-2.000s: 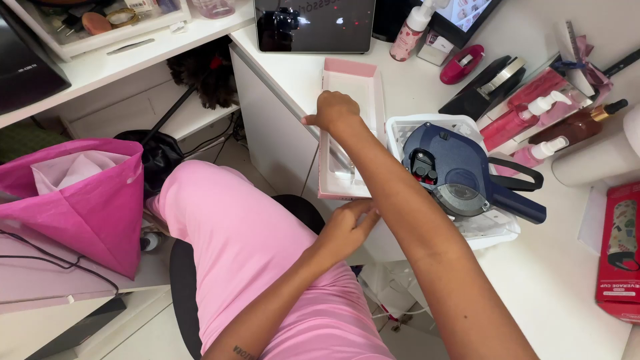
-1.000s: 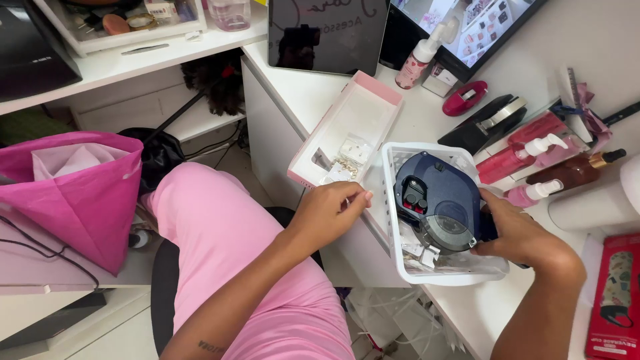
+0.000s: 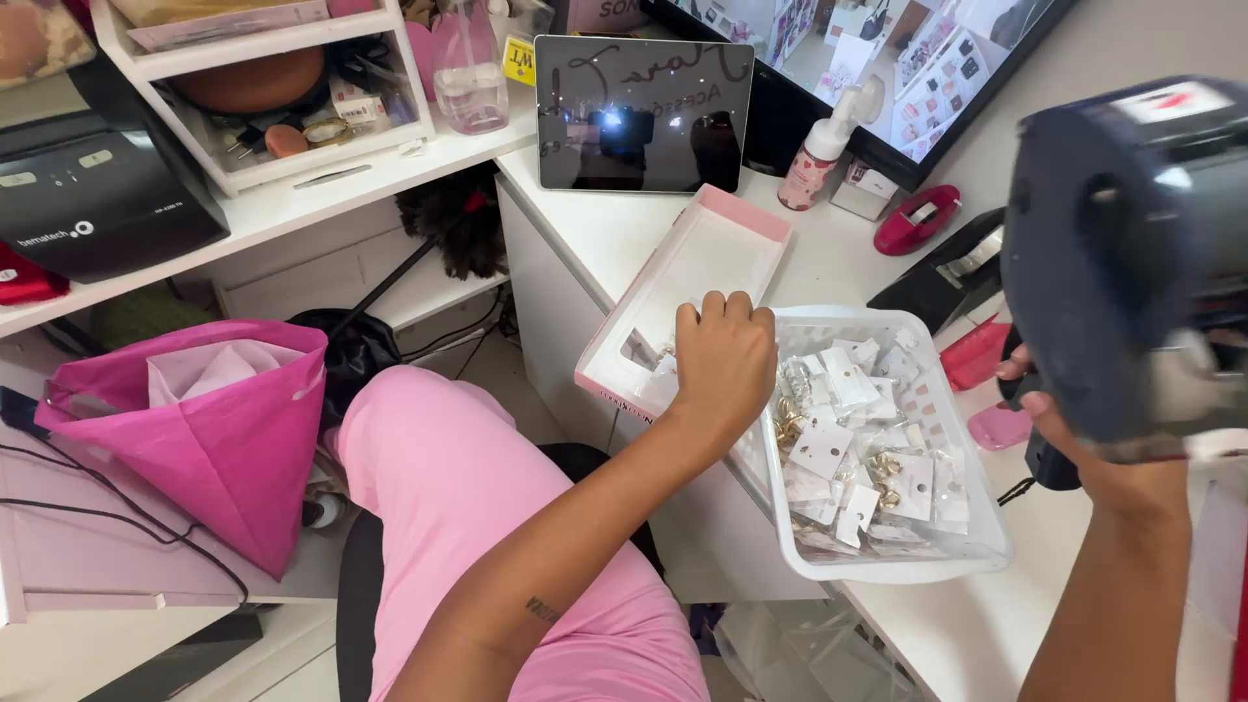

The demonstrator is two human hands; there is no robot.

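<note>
My right hand (image 3: 1102,448) grips the handle of a dark blue handheld device (image 3: 1092,263), blurred and held up at the right, off the basket. A white plastic basket (image 3: 892,570) stands at the desk's edge, full of bagged earrings on white cards (image 3: 824,447). My left hand (image 3: 723,366) is curled over the near right side of a shallow pink and white box (image 3: 634,292); whether anything is inside its fingers is hidden. A few small carded pieces (image 3: 666,375) lie in the near end of that box, partly under the hand.
A tablet (image 3: 643,117) leans before a monitor (image 3: 936,68). A pump bottle (image 3: 819,146), a pink tape dispenser (image 3: 916,219) and a black one (image 3: 951,263) stand behind the basket. A black printer (image 3: 97,185) and a drawer unit (image 3: 292,161) are at the left, above a pink bag (image 3: 214,429).
My right hand has lifted the blue device out of the basket, to the right, uncovering the carded earrings. My left hand has closed its fingers near the pink box.
</note>
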